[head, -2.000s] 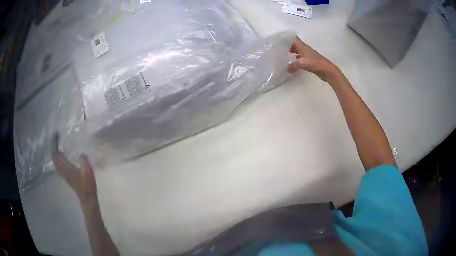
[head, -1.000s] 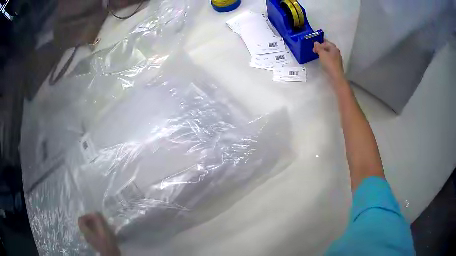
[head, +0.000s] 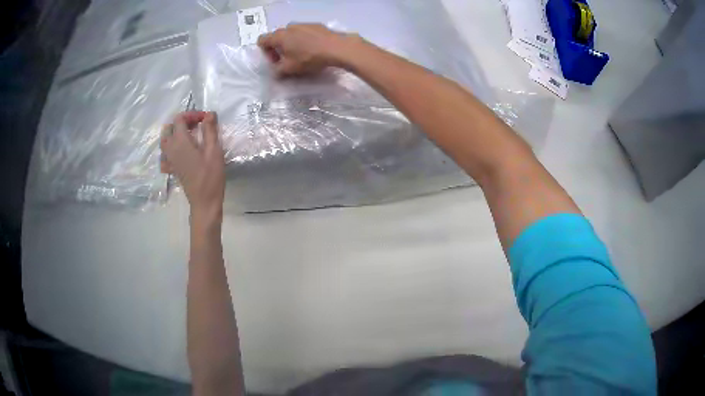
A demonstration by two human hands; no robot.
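A glossy clear plastic bag (head: pixel 348 166) lies on the white table with a pale, flat wrapped product inside. A small white label (head: pixel 251 25) shows near its upper left corner. My left hand (head: pixel 195 155) is at the bag's left edge, thumb and fingers pinching the film. My right hand (head: pixel 305 50) is over the upper left of the bag beside the label, fingers curled; it is slightly blurred, and whether it holds a piece of tape is hidden.
More clear bags (head: pixel 116 131) lie flat at the left. At upper right are a blue tape dispenser (head: pixel 573 54) with a yellow roll and white label strips (head: pixel 533 39) beside it. A matte grey block (head: pixel 665 124) stands at the right on the white table (head: pixel 371 278).
My right hand has moved from the dispenser's cutting edge to the bag's upper left. My left hand has moved onto the bag's left edge. The view has shifted, and the bag lies straighter.
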